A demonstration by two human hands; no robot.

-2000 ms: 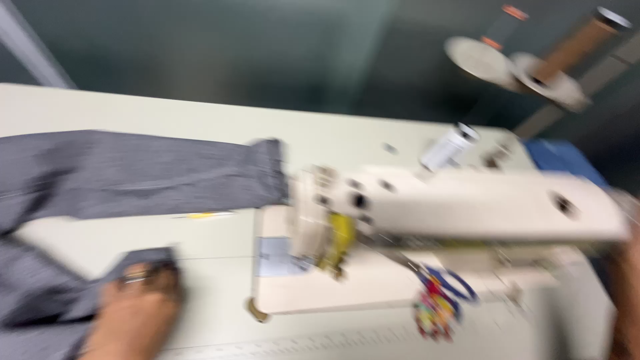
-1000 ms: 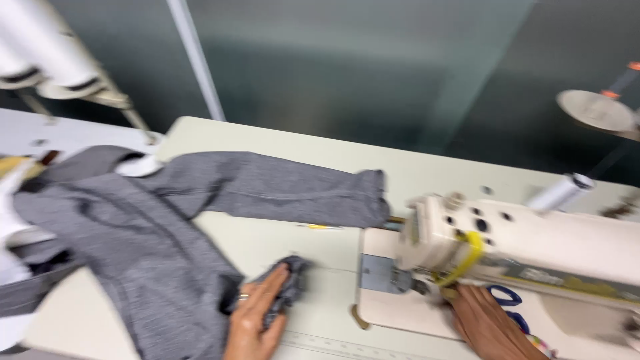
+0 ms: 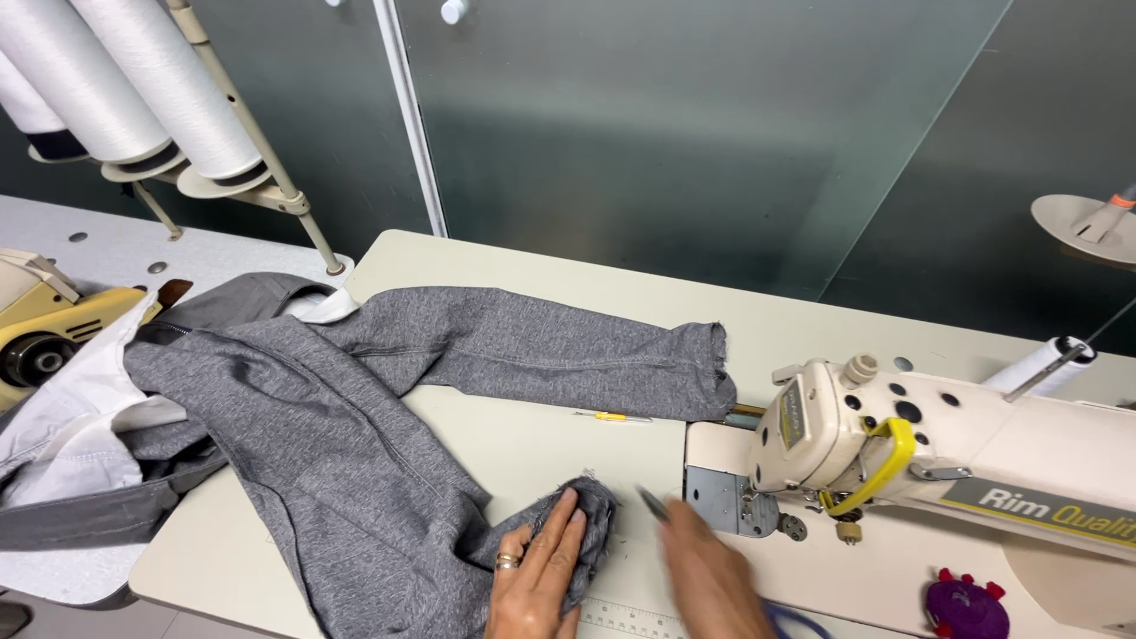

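Grey trousers (image 3: 355, 426) lie across the sewing table, one leg stretched toward the machine. My left hand (image 3: 537, 568), with rings on a finger, grips the frayed end of the nearer leg. Just right of it, my right hand (image 3: 714, 577) is blurred and holds scissors; a blade (image 3: 652, 503) points up and left beside the cloth, and a blue handle (image 3: 799, 621) shows below the hand. The sewing machine (image 3: 887, 426) stands at the right. A yellow seam ripper (image 3: 612, 416) rests under the farther leg.
A purple pincushion (image 3: 967, 608) lies on the machine bed. Behind the machine stands a white thread cone (image 3: 1047, 364). A printed ruler (image 3: 630, 619) runs along the near table. At the left are large thread cones (image 3: 169, 80) and a second machine (image 3: 67, 328).
My right hand has moved left from beside the sewing machine's needle area, and scissors now show in it. My left hand stays on the frayed leg end. The view has shifted left since the oldest frame.
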